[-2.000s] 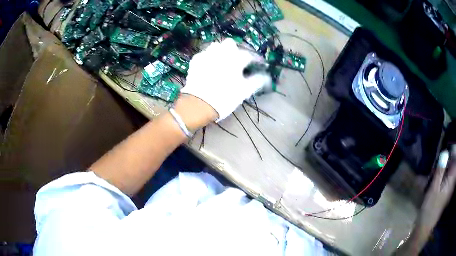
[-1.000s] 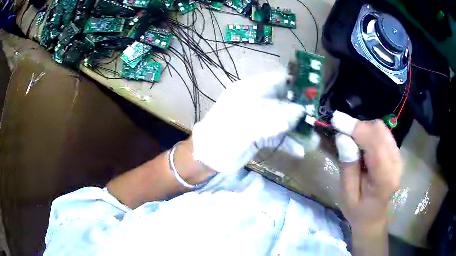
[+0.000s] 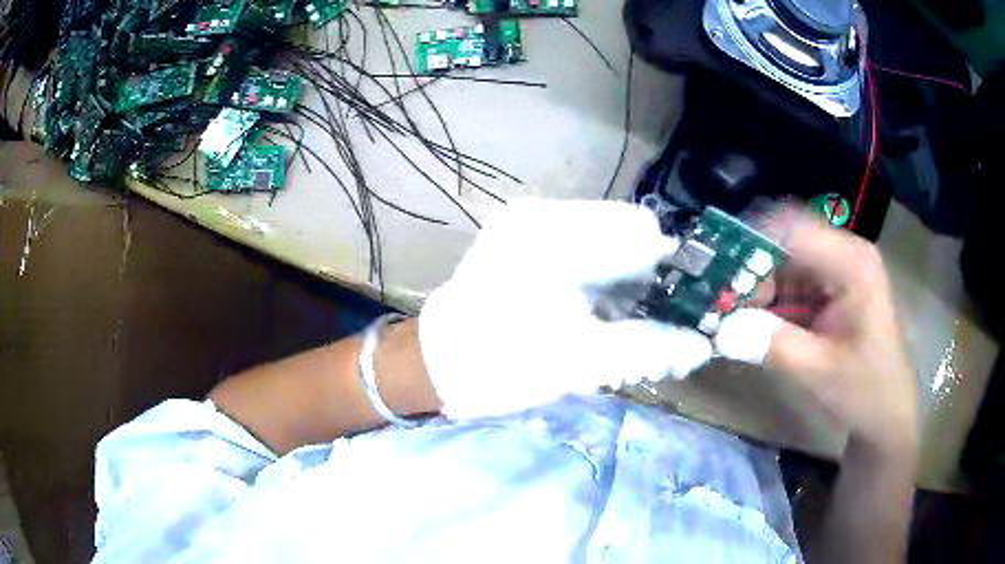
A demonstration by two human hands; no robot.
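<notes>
My left hand (image 3: 540,308), in a white glove, holds a green circuit board (image 3: 716,270) between thumb and fingers above the table's front edge. The board is tilted, with white and red sockets along its right edge. My right hand (image 3: 832,331), with white finger cots, is at that socket edge, slightly blurred. Its thumb touches the board's lower corner. Red wire shows between its fingers; whether a plug is held there is hidden. A speaker driver (image 3: 788,44) with a silver frame sits in the black housing (image 3: 672,66) behind, with red wires and a small green part (image 3: 832,209).
A pile of circuit boards (image 3: 143,83) with long thin black wires (image 3: 364,143) lies on the pale table (image 3: 529,132) at upper left. Another board (image 3: 468,47) lies at the top centre. Brown cardboard (image 3: 154,320) stands at the left, below the table edge.
My left hand took a board from the pile side and brought it to my right hand. Since one second ago the board has turned and tilted, and my right hand has shifted around its socket edge.
</notes>
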